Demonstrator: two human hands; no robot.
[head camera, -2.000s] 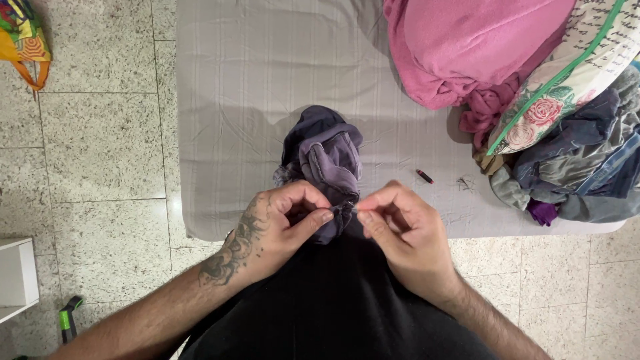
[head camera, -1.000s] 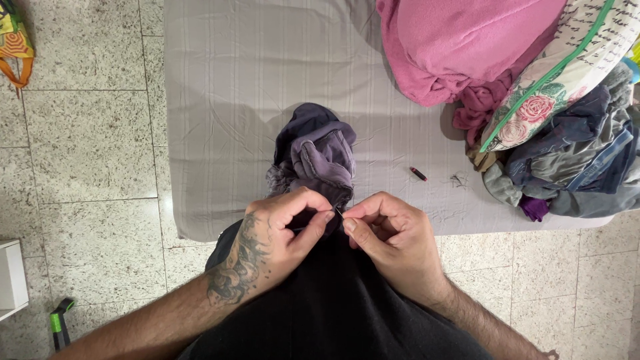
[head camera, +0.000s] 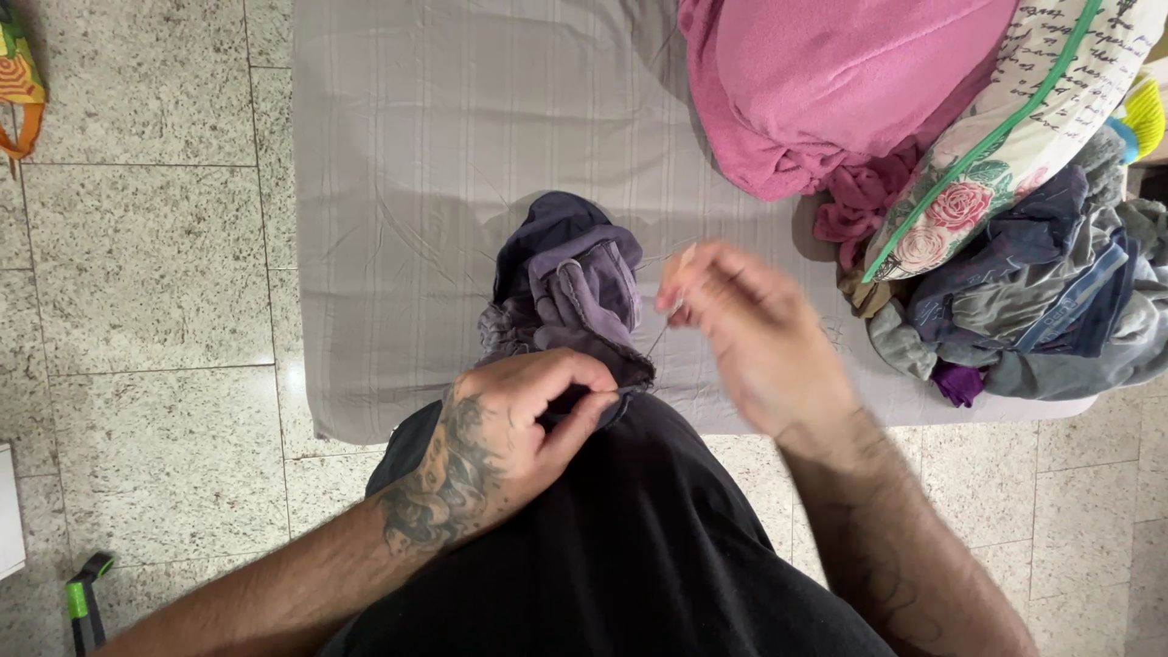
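Note:
A bunched purple and dark garment (head camera: 589, 274) lies at the near edge of the bed, partly over my lap. My left hand (head camera: 534, 411) pinches a dark edge of its cloth between thumb and forefinger. Up and to the right of that edge is my right hand (head camera: 748, 338), blurred, its thumb and forefinger closed together. A thin dark thread (head camera: 659, 339) runs from the cloth edge to these fingertips. Whether a needle is between them cannot be told.
The bed has a grey striped sheet (head camera: 411, 182). At the right lie a pink blanket (head camera: 849, 82), a floral pillow (head camera: 958, 201) with a green edge and a pile of clothes (head camera: 1049, 283). A black and green object (head camera: 80, 598) is on the tiled floor at lower left.
My right hand has moved up and to the right, away from my left hand, and a thread now stretches between it and the cloth. My left hand still pinches the cloth.

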